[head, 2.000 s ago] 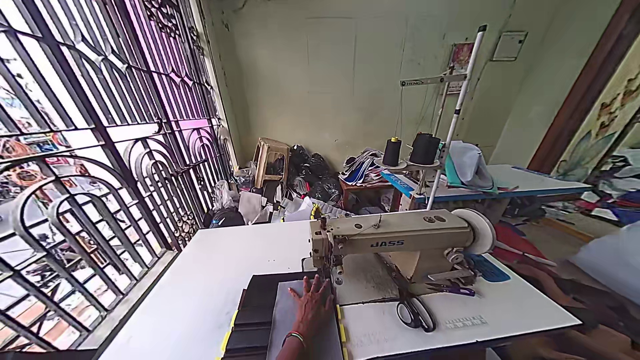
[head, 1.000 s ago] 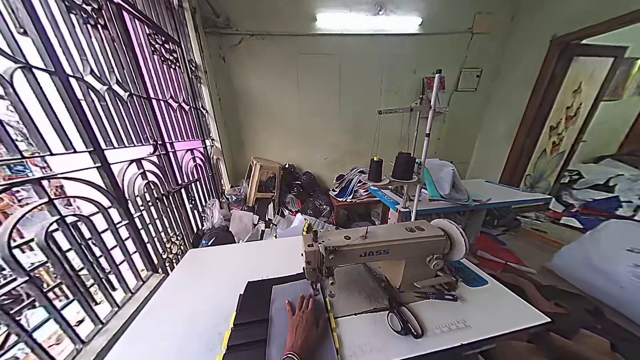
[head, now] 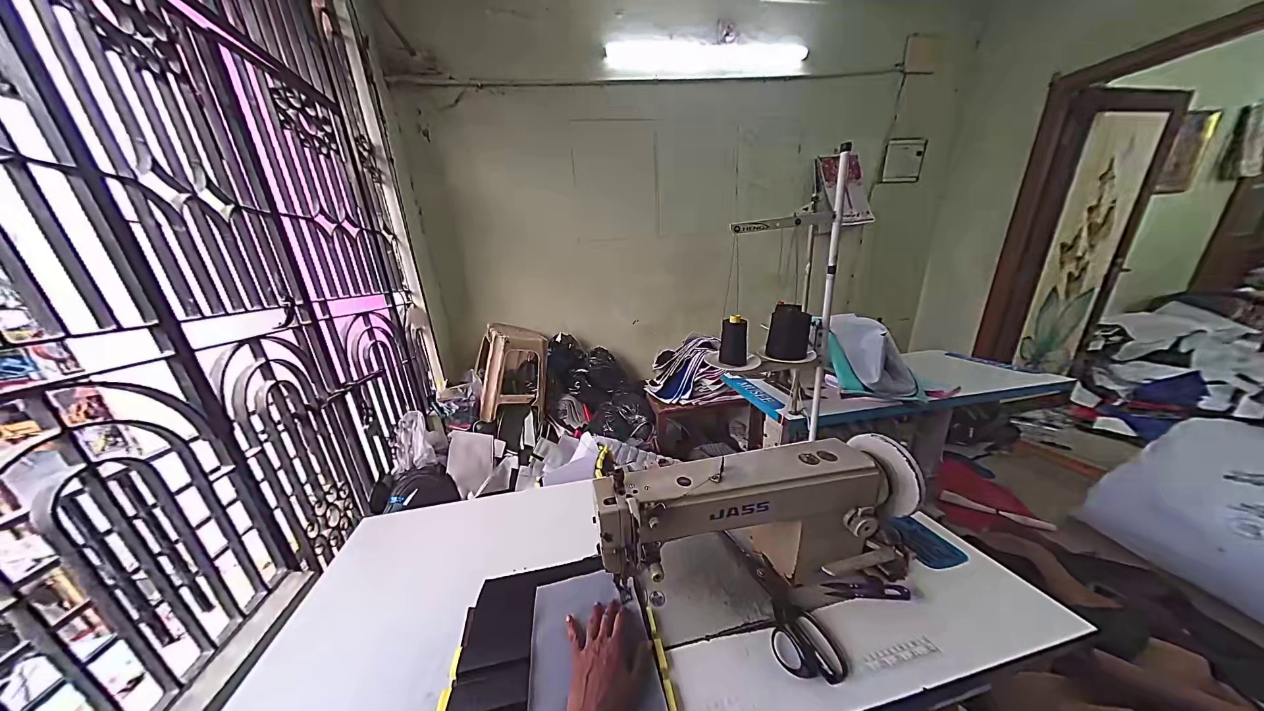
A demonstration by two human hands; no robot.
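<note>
My left hand (head: 604, 660) lies palm down on a light grey sheet of material (head: 558, 632), its fingers slightly spread and pointing toward the needle area. The sheet rests on black fabric pieces (head: 499, 622) with yellow edging, just before and left of the presser foot (head: 624, 591). The JASS sewing machine (head: 755, 494) stands to the right of the hand. Black-handled scissors (head: 810, 647) lie on the table right of the work, with thread snips (head: 869, 590) behind them. My right hand is out of view.
The white sewing table (head: 395, 592) runs beside a metal window grille (head: 227, 395). A thread stand holds black thread cones (head: 788, 333). Behind are a plastic stool (head: 512, 370), black bags (head: 617, 400) and another table (head: 987, 375). A large white bundle (head: 1185, 504) sits at right.
The view has tilted upward, bringing the tube light into sight. My left hand stays flat on the grey sheet beside the machine.
</note>
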